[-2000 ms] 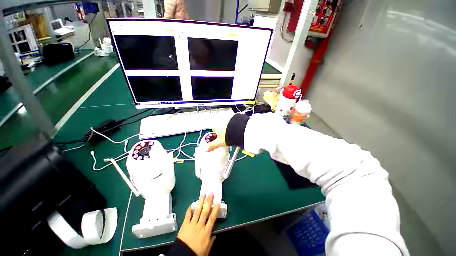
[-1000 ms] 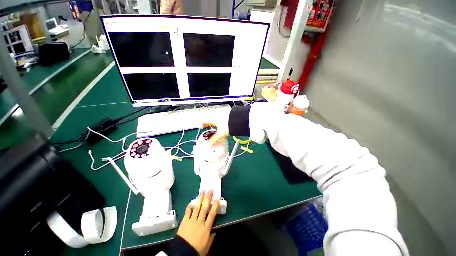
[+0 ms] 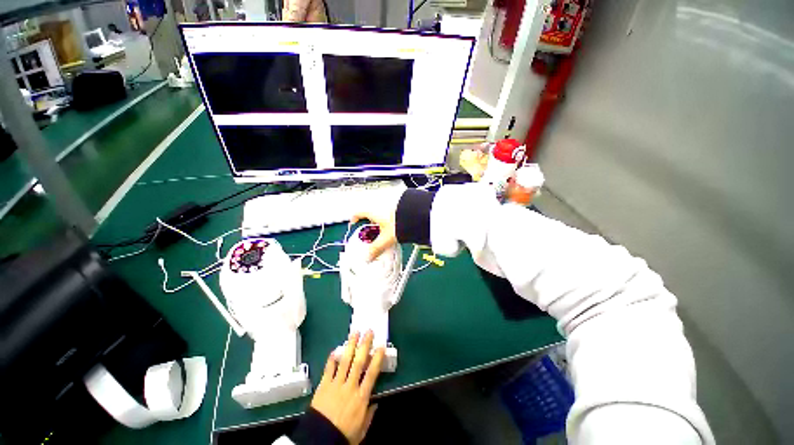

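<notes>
Two white security cameras lie side by side on the green bench, round heads toward the monitor. The right camera (image 3: 370,291) has a reddish LED ring partly covered by my right hand (image 3: 378,233), whose thumb and fingers are around its head. My left hand (image 3: 346,391) lies over its white mounting base and holds it against the bench. The left camera (image 3: 264,291) is untouched; its LED ring shows fully. Each camera has a thin white antenna at its side. My right palm is partly hidden by the dark cuff.
A monitor (image 3: 318,117) with four dark panes stands behind a white keyboard (image 3: 300,210). A black printer (image 3: 70,335) with a curling white strip (image 3: 164,393) is at left. White cables, a black mouse pad (image 3: 512,295), a red-topped bottle (image 3: 502,163) and a blue basket (image 3: 538,395) are also there.
My right fingers have moved from over the LED ring to spread around the head, uncovering more of the ring. My left hand stays on the base. The view has shifted slightly.
</notes>
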